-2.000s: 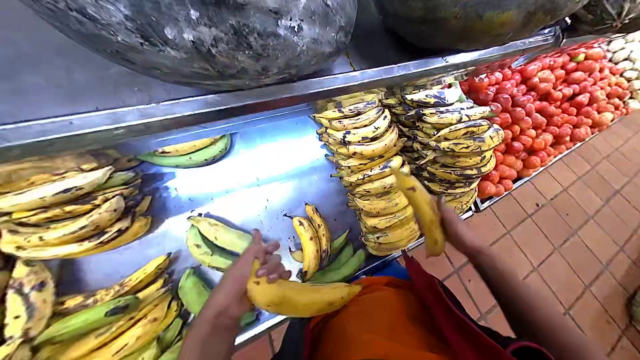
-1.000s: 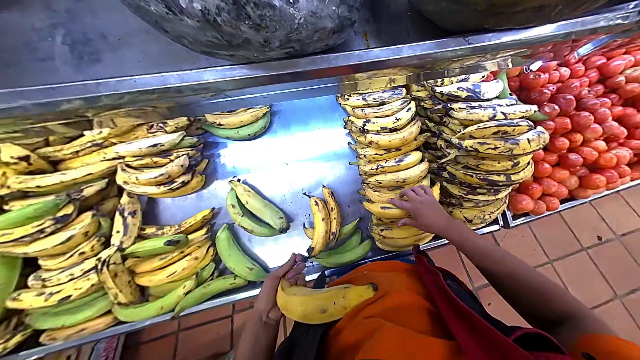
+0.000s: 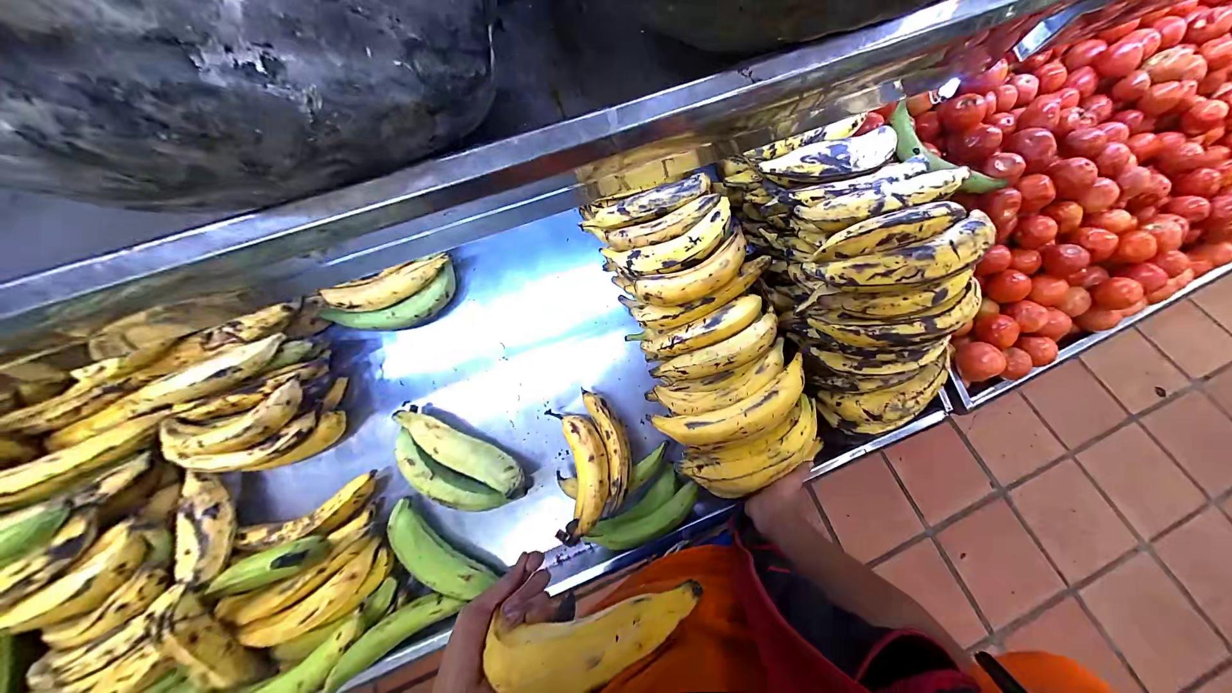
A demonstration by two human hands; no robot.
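Note:
My left hand holds a yellow plantain low in the view, in front of the metal tray's edge. My right hand is at the near bottom end of a neat stack of yellow plantains; its fingers are mostly hidden by the fruit, so their grip cannot be told. Between the hands, on the metal tray, lie small yellow plantains beside green ones. A pale green pair rests further left.
A second stack of dark-spotted plantains stands at the right, beside heaped red tomatoes. Loose plantains fill the tray's left part. A metal rail runs behind, with large dark rounded objects above it. Tiled floor lies at the right.
Two seconds ago my right hand held a plantain away from the stack; a second ago it was on the front of the stack. Now it is at the stack's near bottom end. My left hand keeps its plantain.

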